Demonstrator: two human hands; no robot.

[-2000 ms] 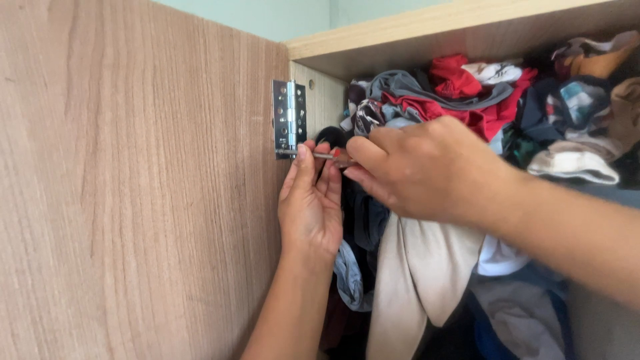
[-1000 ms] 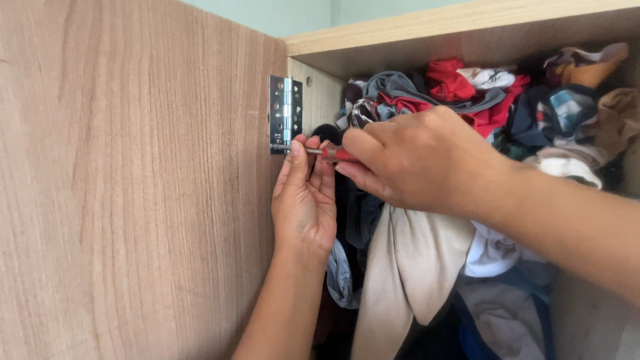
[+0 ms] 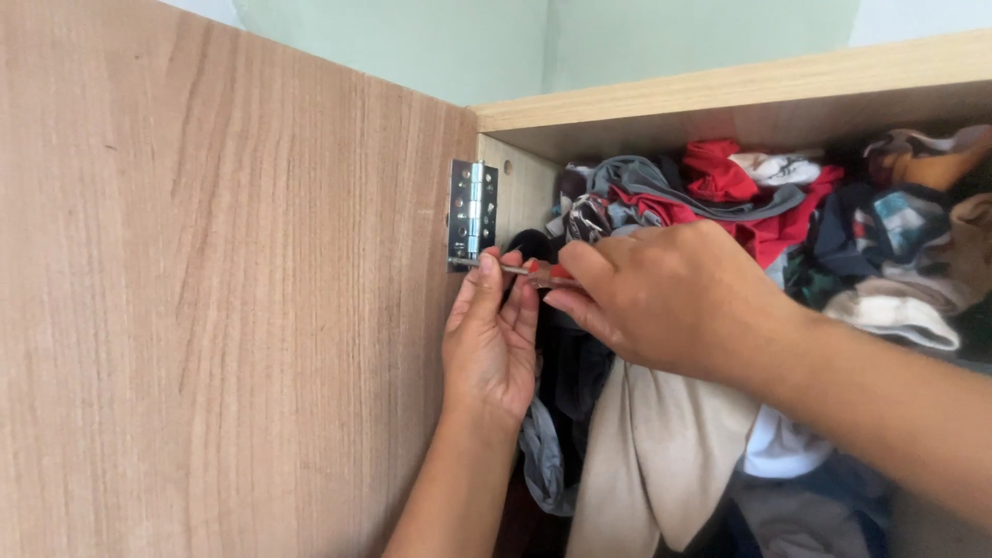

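A metal butt hinge [image 3: 474, 205] joins the wood-grain cabinet door [image 3: 232, 294] to the cabinet's side panel. My right hand [image 3: 674, 294] grips the red handle of a screwdriver [image 3: 546, 273], held almost level. Its shaft points left, and the tip reaches the bottom of the hinge's door-side leaf, where a small screw seems to sit. My left hand [image 3: 492, 341] is just below the hinge, thumb and fingertips closed around the shaft near the tip. Whether its fingers also touch the screw cannot be told.
Heaped clothes [image 3: 775, 209] fill the cabinet behind my hands, with a beige garment [image 3: 666, 457] hanging down beneath my right hand. The cabinet's top board [image 3: 736, 85] runs above. A round hole [image 3: 508, 167] shows in the side panel. Pale green walls stand behind.
Both hands keep nearly the same place at the bottom of the hinge, with the screwdriver still at the leaf. My right hand's hold on the handle has turned slightly.
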